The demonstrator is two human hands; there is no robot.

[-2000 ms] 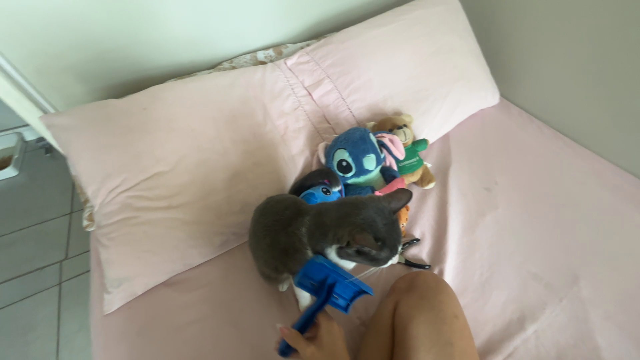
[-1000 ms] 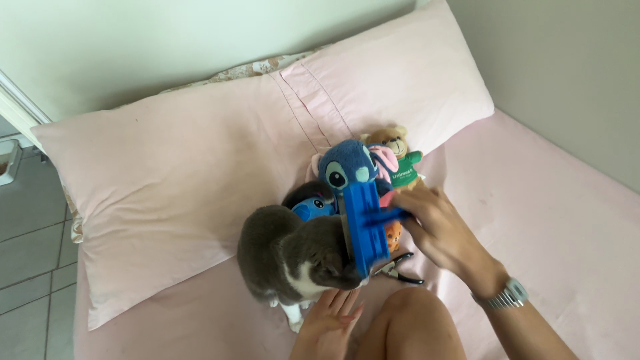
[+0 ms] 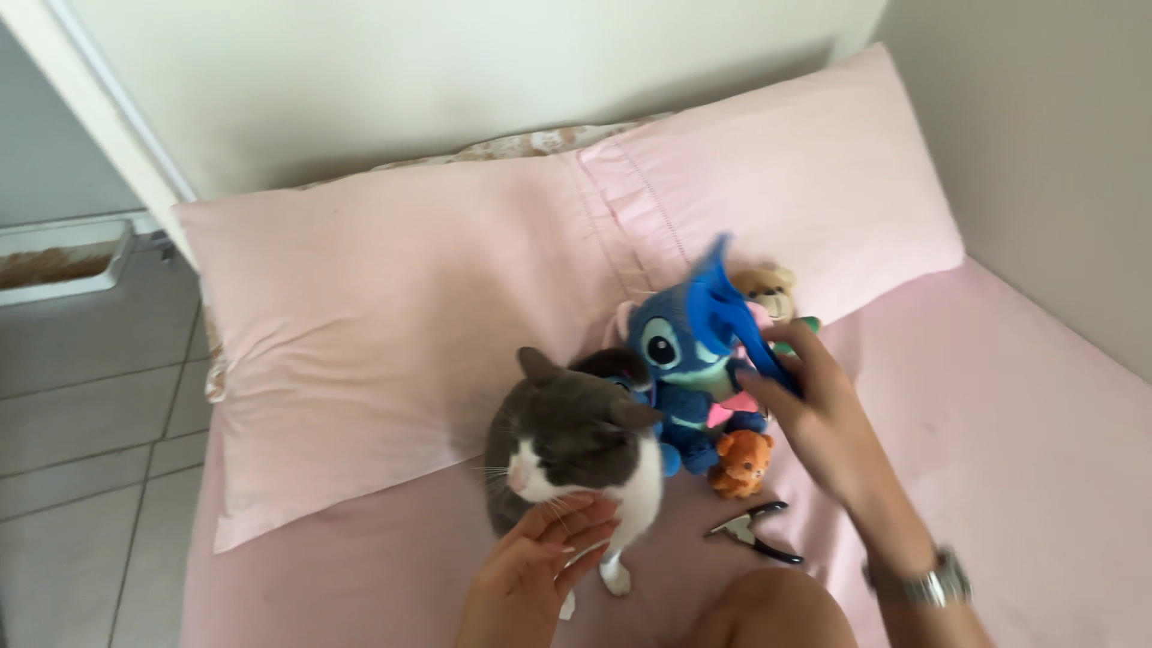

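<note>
A grey and white cat (image 3: 585, 441) sits upright on the pink bed sheet, its head turned to the left. My left hand (image 3: 558, 544) touches the cat under its chin, fingers spread and palm up. My right hand (image 3: 796, 391), blurred and wearing a metal watch, grips the handle of a blue plastic pet brush (image 3: 724, 310). The brush is raised in front of a blue plush toy (image 3: 679, 351), to the right of the cat and apart from it. Below the right hand, pliers-like nail clippers with black handles (image 3: 756, 531) lie on the sheet.
Behind the cat, two pink pillows (image 3: 360, 315) lean against the wall. A tan teddy bear (image 3: 767, 290) and a small orange plush bear (image 3: 743, 461) are beside the blue plush. My bare knee (image 3: 774, 603) is at the bottom. A white tray (image 3: 63, 288) stands on the tiled floor.
My right hand has lifted the brush away from the cat's head. My left hand, below the cat a second ago, is now at its chin. The cat's head has come up and turned left.
</note>
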